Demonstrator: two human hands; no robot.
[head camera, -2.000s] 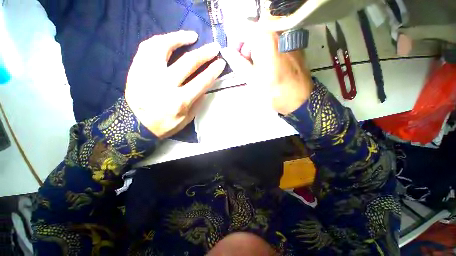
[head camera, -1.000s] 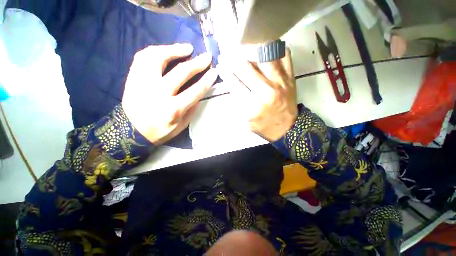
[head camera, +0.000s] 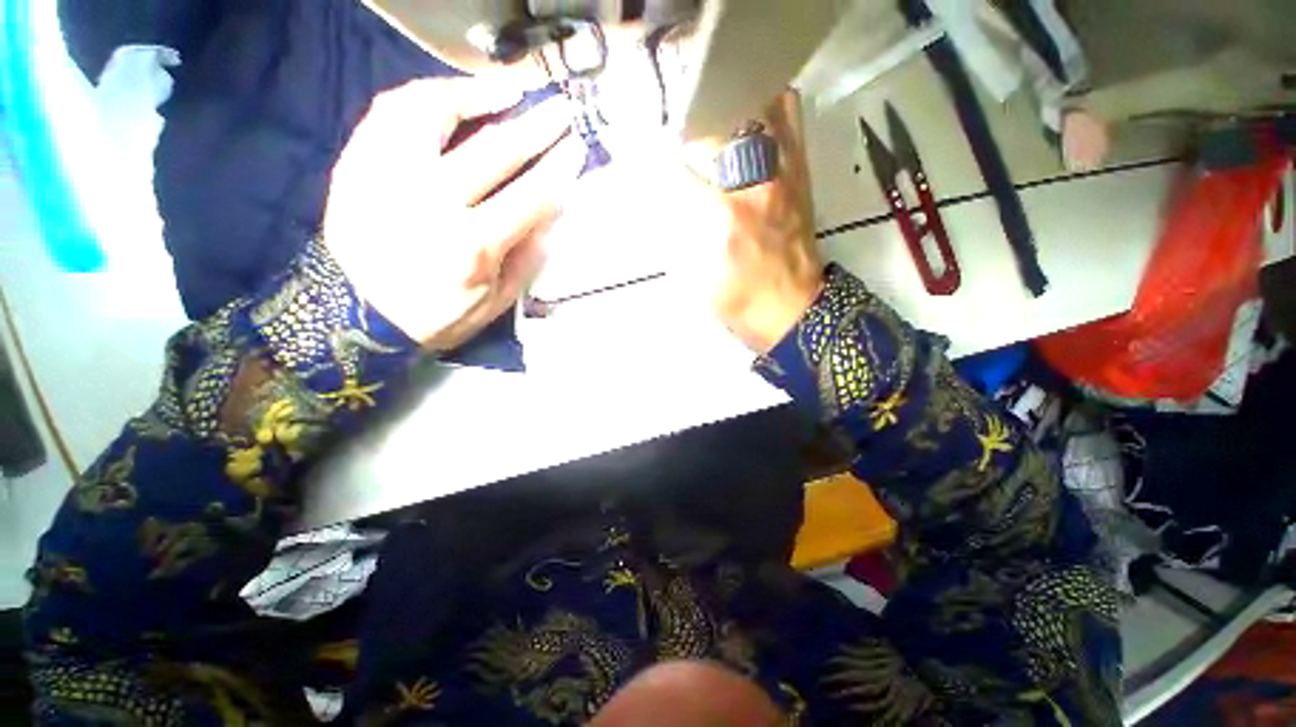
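Note:
The navy quilted panel (head camera: 263, 135) lies on the white machine table, left of the needle area (head camera: 580, 71). My left hand (head camera: 441, 213) rests on the panel's near right part, its fingertips close to the presser foot; whether they pinch the cloth is unclear in the glare. A small corner of the panel (head camera: 495, 345) shows below this hand. My right hand (head camera: 768, 234) is at the right of the needle area, beside the ribbed dial (head camera: 746, 161); its fingers are washed out or hidden by the machine head (head camera: 768, 50).
Red-handled thread snips (head camera: 921, 227) and a dark tape strip (head camera: 995, 164) lie on the table at right. A crumpled red plastic bag (head camera: 1187, 298) hangs at the right table edge. Gridded white pieces (head camera: 320, 568) show below the table edge at left.
My left hand has shifted slightly up and left with the panel. My right hand has moved left from its earliest place. The whole view has shifted, and more of the needle area shows.

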